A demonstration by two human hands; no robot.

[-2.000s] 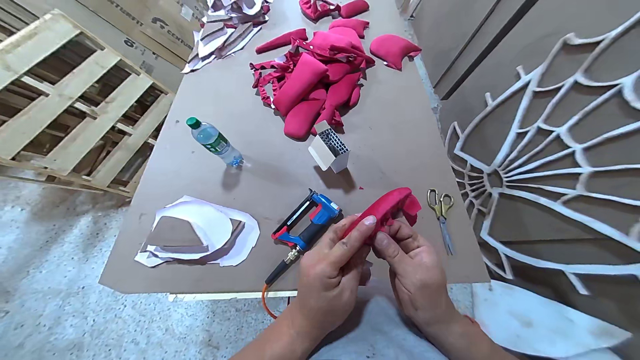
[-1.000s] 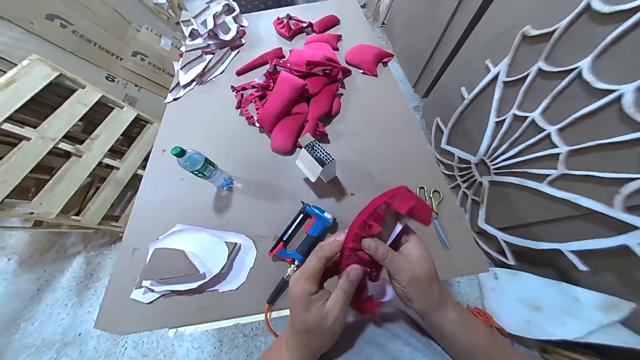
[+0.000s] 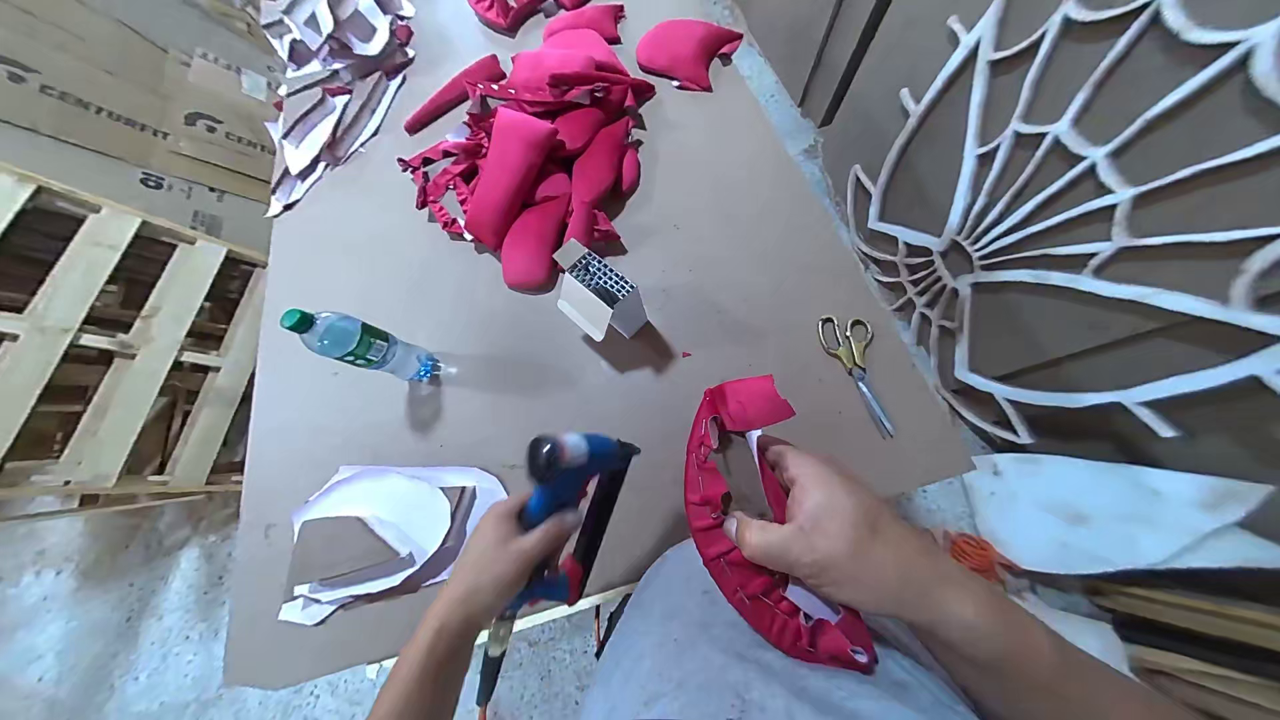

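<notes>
My left hand [image 3: 510, 560] is closed round the grip of a blue and black pneumatic stapler [image 3: 585, 500], raised near the table's front edge with its hose hanging down. In my right hand [image 3: 830, 530] is a curved piece covered in red fabric [image 3: 715, 535], its underside up, with gathered fabric and staples along it; one fabric flap at its upper end lies loose. Gold-handled scissors [image 3: 855, 365] lie to the right of it. An open white box of staples [image 3: 605, 295] stands farther back on the table.
Red padded pieces [image 3: 540, 170] are heaped at the back of the table [image 3: 500, 420]. A plastic bottle [image 3: 365, 345] lies at left, above white cut-out shapes [image 3: 390, 510]. More cut-outs [image 3: 340, 80] lie at back left. Wooden pallets [image 3: 110, 350] stand left, a white web-shaped frame [image 3: 1080, 240] right.
My left hand has let go of the red piece and taken up the stapler, which lay on the table before. My right hand still holds the red piece, now lower.
</notes>
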